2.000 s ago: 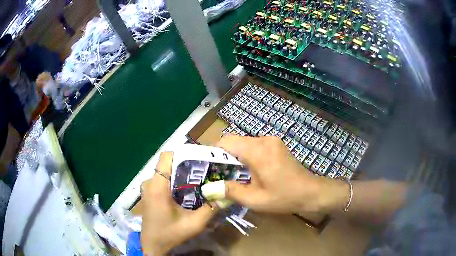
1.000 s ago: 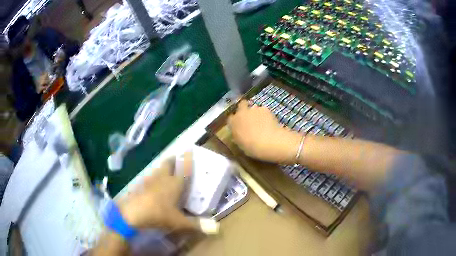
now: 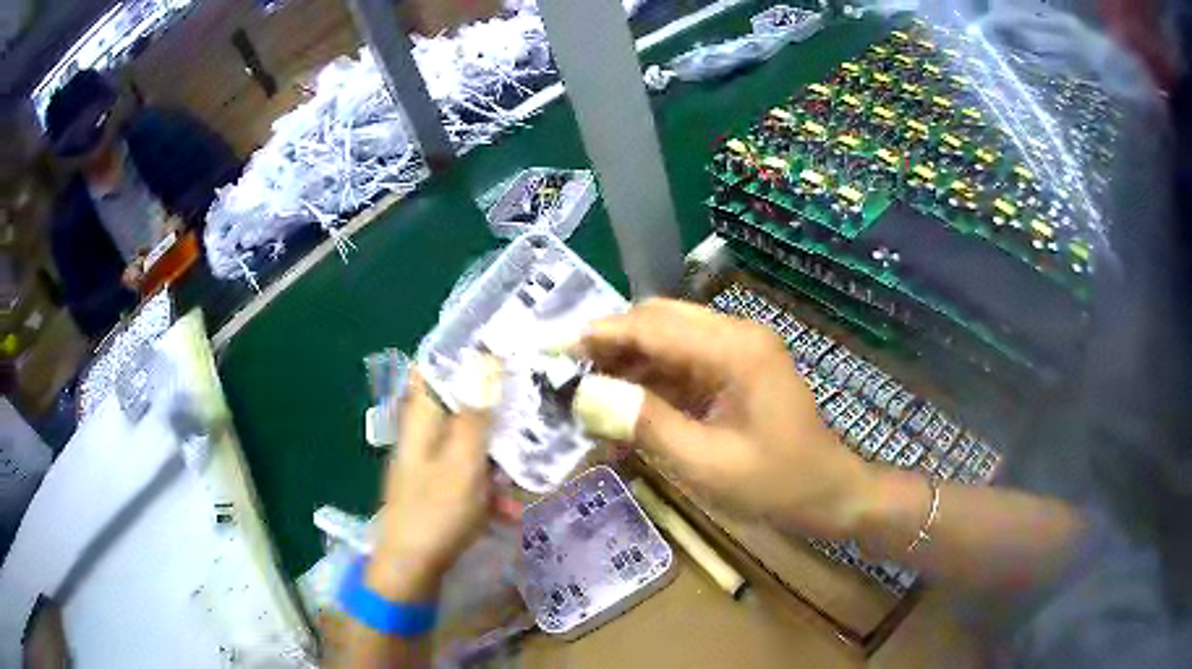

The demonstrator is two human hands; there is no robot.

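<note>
A white housing shell (image 3: 529, 307) is held open side up in front of me. My left hand (image 3: 445, 464), with a finger cot and a blue wristband, grips its lower left edge. My right hand (image 3: 719, 405), with a finger cot on the thumb, holds a small dark and silver block component (image 3: 563, 376) at the inside of the shell. Whether the block is seated cannot be told. A second white housing half (image 3: 597, 552) lies open side up on the cardboard surface just below.
The component carton (image 3: 837, 608) with block rows is at right, PCB stacks (image 3: 902, 170) behind it. A tan pen-like tool (image 3: 689, 536) lies beside the carton. The green conveyor (image 3: 307, 392) carries bagged housings, with a metal post (image 3: 614, 144). A person (image 3: 131, 196) sits beyond.
My right hand has come back from the carton to the shell with a block. The shell is raised and turned open side up. The conveyor housing has shifted.
</note>
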